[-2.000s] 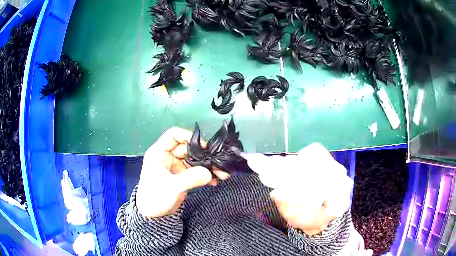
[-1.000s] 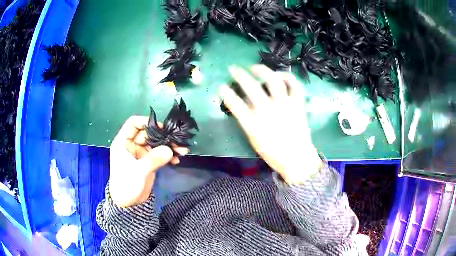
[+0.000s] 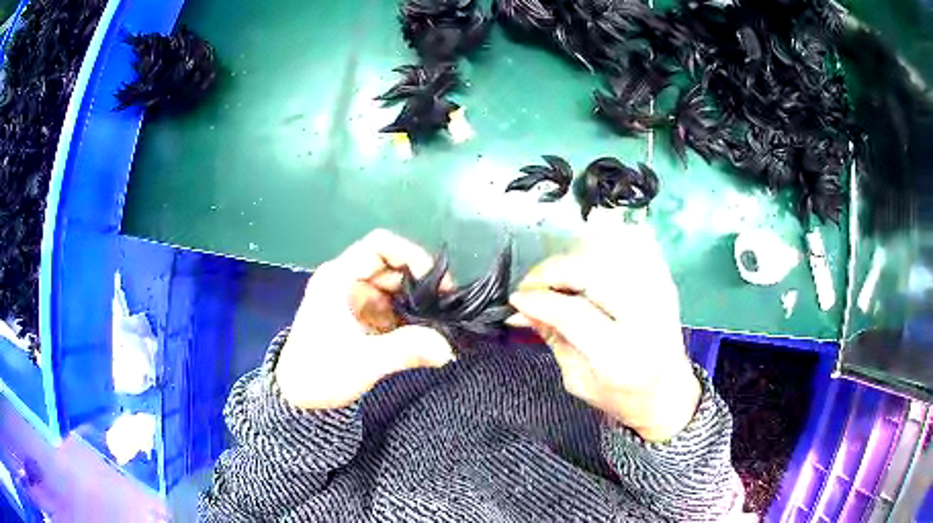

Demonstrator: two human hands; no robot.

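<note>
A glossy black spiky hair piece (image 3: 465,304) is held above the lap, just off the table's front edge. My left hand (image 3: 358,327) grips its left side between thumb and fingers. My right hand (image 3: 604,322) pinches its right side with the fingertips; whether a small curved section is also between those fingers cannot be told. A small curved hair section (image 3: 542,178) and a rounder curled clump (image 3: 614,186) lie on the green table (image 3: 276,174). The white glue bottle (image 3: 765,257) rests at the table's right, seen end-on.
A heap of black hair parts (image 3: 757,82) covers the far right. Joined pieces (image 3: 425,102) lie left of it, another (image 3: 169,69) at the blue bin's edge (image 3: 63,204). White sticks (image 3: 820,270) lie right. A lower crate (image 3: 762,398) is below right, crumpled white material (image 3: 133,352) lower left.
My right hand put down the glue bottle, reached to the small curved sections, and came back to the spiky piece. One curved section now lies differently. The view has shifted.
</note>
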